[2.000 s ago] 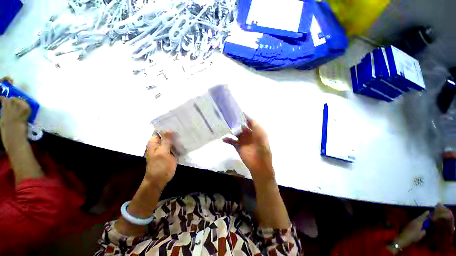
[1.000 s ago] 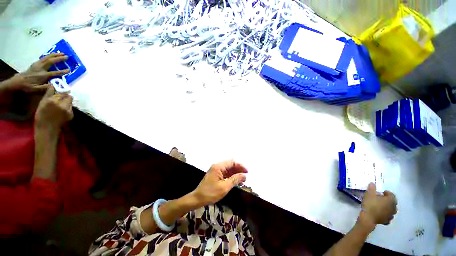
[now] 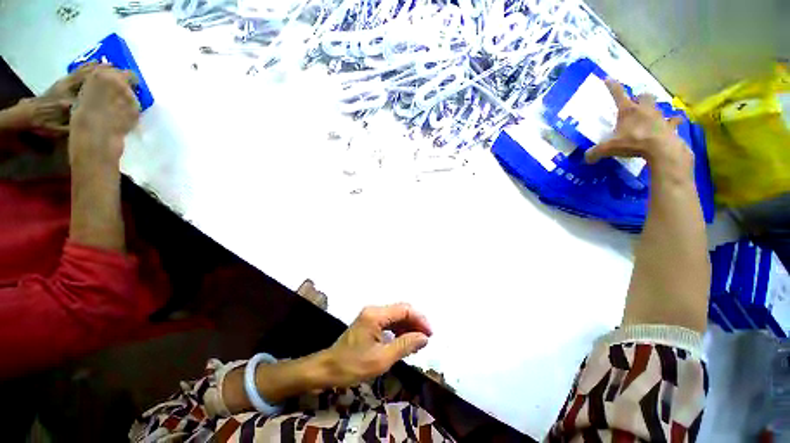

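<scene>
My right hand (image 3: 639,130) is over the stack of flat blue-and-white box blanks (image 3: 598,195), its fingers spread across the white face of the top blank (image 3: 591,108). The thumb and fingers are apart; whether they touch the blank is hard to tell. My left hand (image 3: 387,342) is at the table's near edge, fingers curled and apart, with nothing in it. A white bangle is on that wrist.
A tangled pile of white cables (image 3: 416,65) lies across the far table, with small plugs nearer me. A yellow bag (image 3: 749,143) and standing finished boxes (image 3: 747,285) are at right. A co-worker in red at left handles a blue tray or box (image 3: 117,65).
My right hand has moved from the box at lower right up to the blank stack. That box is out of view now. The view has shifted. My left hand stays near the table edge.
</scene>
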